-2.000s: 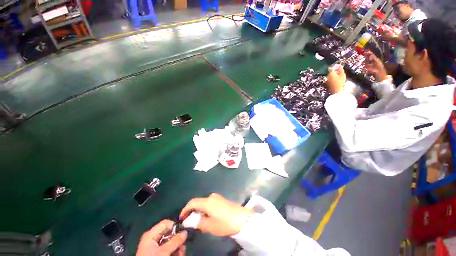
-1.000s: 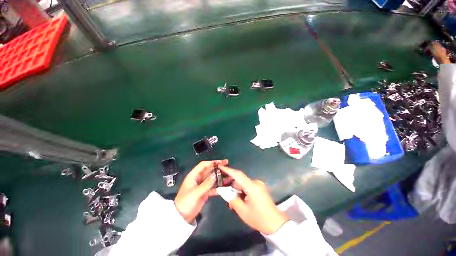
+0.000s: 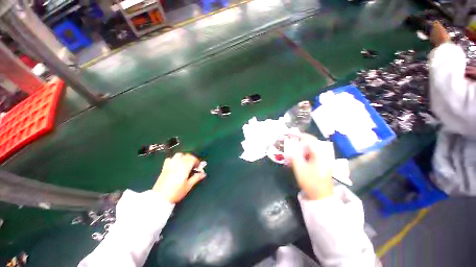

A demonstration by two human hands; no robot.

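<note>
My left hand (image 3: 180, 174) is low over the green bench. Its fingers are around a small black-and-silver metal piece (image 3: 200, 167), whose silver end shows past the fingertips. My right hand (image 3: 313, 169), blurred, is at the top of the bottle with a red-marked label (image 3: 278, 156), with a small white cloth (image 3: 296, 147) at its fingertips. The hand and cloth hide part of the bottle. A second clear bottle (image 3: 300, 113) stands just behind. Two pieces (image 3: 143, 150) lie close together beyond my left hand. Two more (image 3: 224, 110) lie farther out.
White wipes (image 3: 256, 138) lie around the bottles. A blue tray (image 3: 383, 130) of wipes is at the right, with a heap of pieces (image 3: 396, 86) beyond it. Another person's arm (image 3: 449, 88) reaches over the heap. Loose pieces (image 3: 107, 214), a metal frame and a red-orange tray (image 3: 31, 117) are at left.
My hands were together on a piece and have moved apart. My right hand moved right to the bottle. My left hand took hold of another piece. One more piece lies beyond it.
</note>
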